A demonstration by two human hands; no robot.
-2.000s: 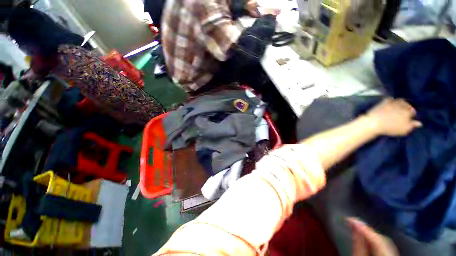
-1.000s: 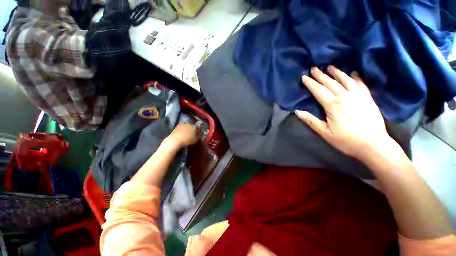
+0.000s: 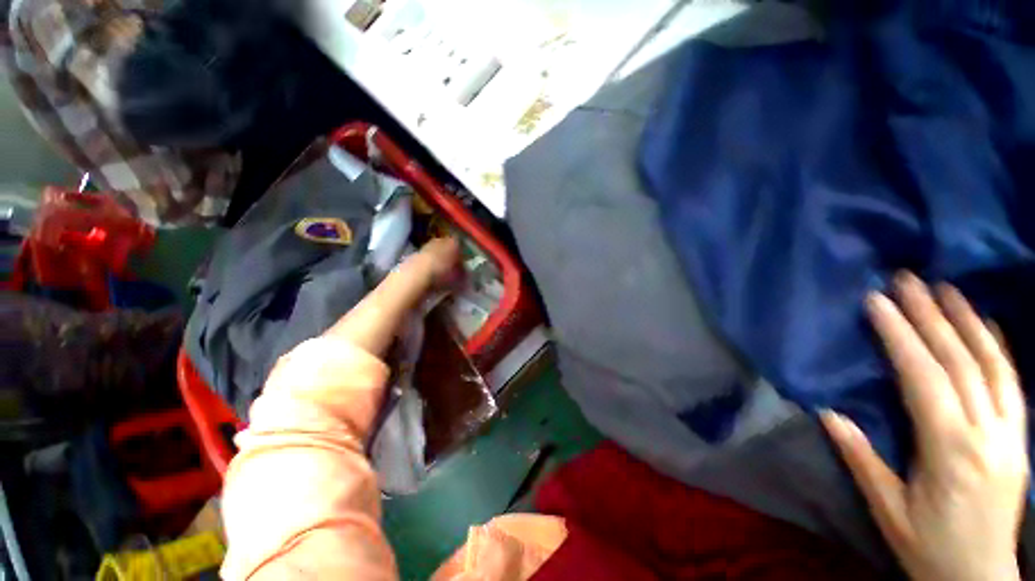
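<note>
The navy garment piece point(image 3: 783, 227) lies over the grey garment panel point(image 3: 590, 250) on the table's edge and towards my lap. My right hand point(image 3: 948, 420) rests flat on the navy cloth with its fingers apart, at the right. My left hand point(image 3: 431, 267) reaches into the red plastic basket point(image 3: 511, 301) at its right side, beside the grey garments with badge point(image 3: 272, 295). Its fingers are blurred and partly hidden, so I cannot tell whether it holds anything.
A white table point(image 3: 454, 68) with small patches on it runs along the top. A person in a checked sleeve point(image 3: 170, 187) is at the upper left. A red stool point(image 3: 85, 238) and a yellow crate point(image 3: 170, 558) stand at the left. Dark-red cloth point(image 3: 636, 499) covers my lap.
My left hand has gone from the navy cloth into the basket. My right hand came onto the navy cloth and now shows further right and lower. The view has turned towards the basket.
</note>
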